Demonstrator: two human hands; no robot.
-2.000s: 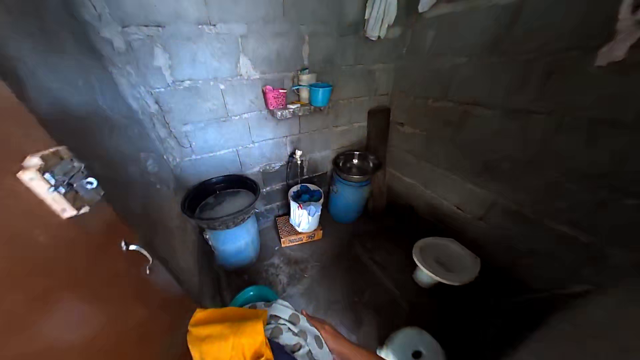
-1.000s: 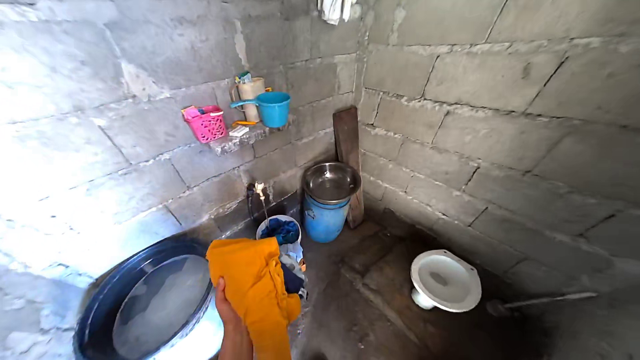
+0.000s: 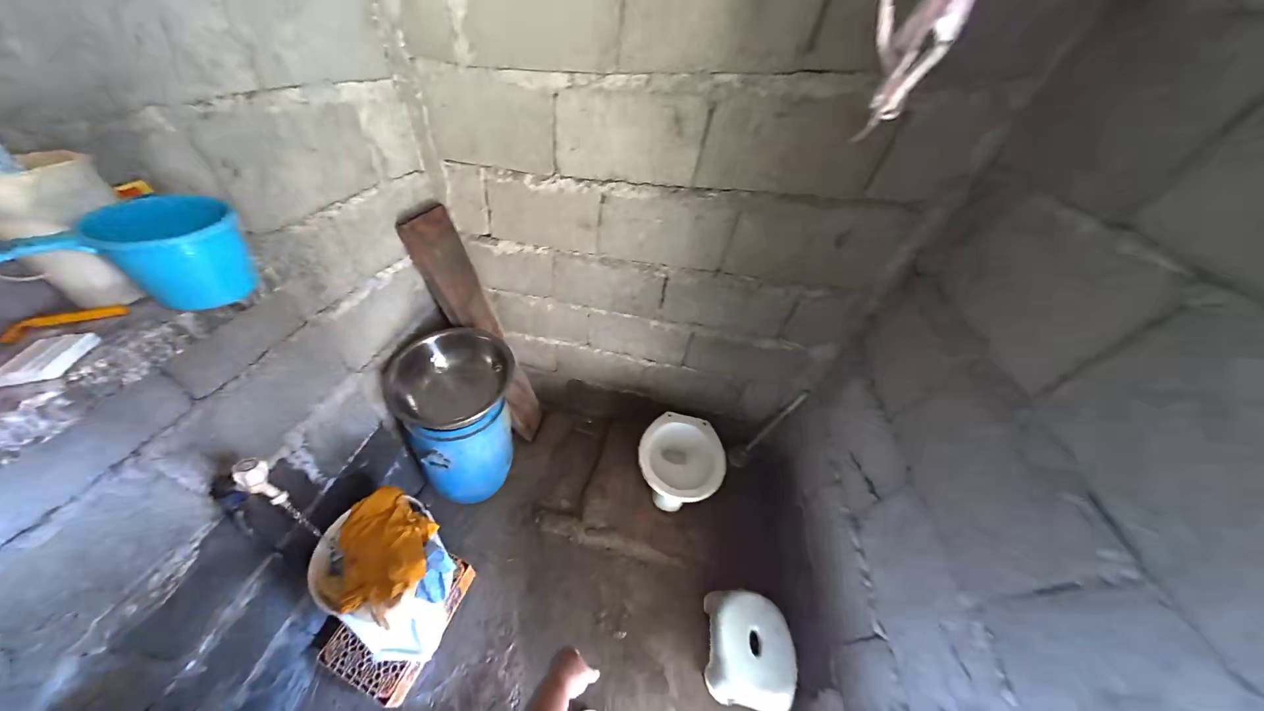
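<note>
What looks like my left hand (image 3: 568,675) shows small at the bottom edge, over the dark floor; no cloth is seen in it, and its fingers are too unclear to read. My right hand is out of view. Left of the visible hand, a crumpled orange cloth (image 3: 385,553) lies on top of a white bucket (image 3: 395,632), with bluish cloth (image 3: 435,573) beside it at the rim. The bucket stands on a brown perforated crate (image 3: 370,671) below a wall tap (image 3: 253,477).
A metal basin (image 3: 449,380) tops a blue drum (image 3: 464,459), near a leaning wooden plank (image 3: 454,267). A toilet bowl (image 3: 681,459) and white plastic stool (image 3: 752,647) stand to the right. A blue dipper (image 3: 178,252) sits on the left ledge (image 3: 128,346).
The orange cloth, held up by a hand one second ago, now lies in the top of the bucket, let go. The view has swung right.
</note>
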